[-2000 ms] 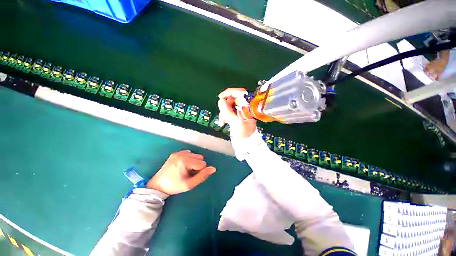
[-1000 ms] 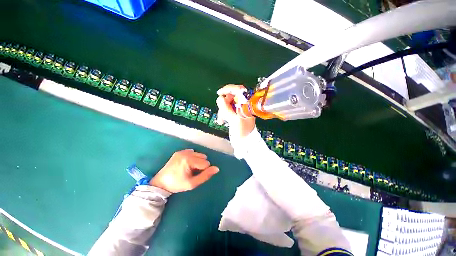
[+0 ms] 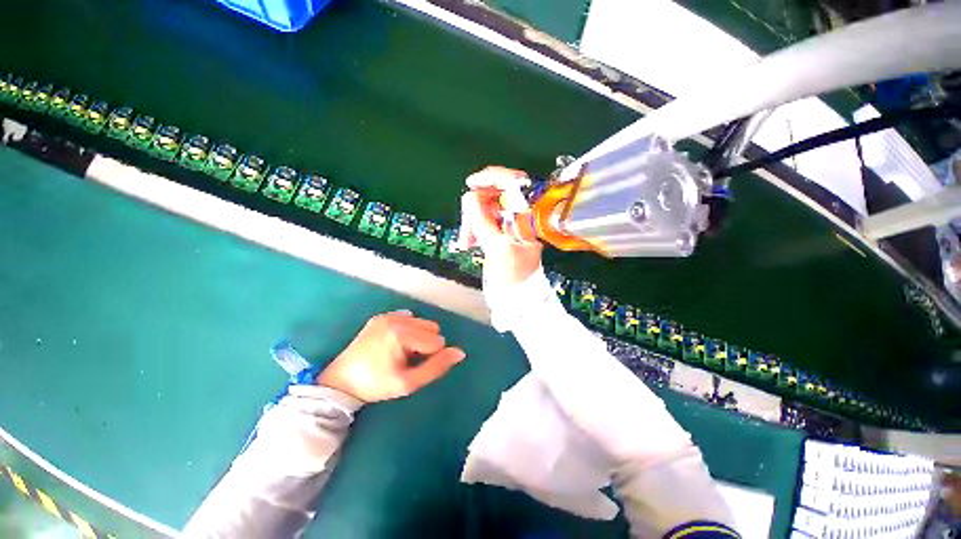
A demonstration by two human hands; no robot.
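Note:
My right hand (image 3: 497,223) is closed around the tip end of a silver ribbed tool (image 3: 638,202) with an orange collar, above the board row; the tool's tip is hidden by my fingers. A long close row of small green circuit boards (image 3: 313,191) lies along the near edge of the dark green conveyor and passes below my right hand, which hides part of it. My left hand (image 3: 392,358) rests on the teal bench mat, fingers curled, nothing seen in it, with a blue strap (image 3: 294,363) at its wrist.
The conveyor (image 3: 422,116) has a pale rail (image 3: 242,230) on my side. A blue bin (image 3: 276,8) stands across it. A thick pale tube (image 3: 780,79) and black cable run behind the tool. Crumpled white material (image 3: 537,453) lies below my right forearm. White ribbed trays (image 3: 859,490) stand at lower right.
The boards and blue bin have shifted within the view. The tool sits slightly further right relative to my right hand's earlier place. My left hand stays in almost the same pose.

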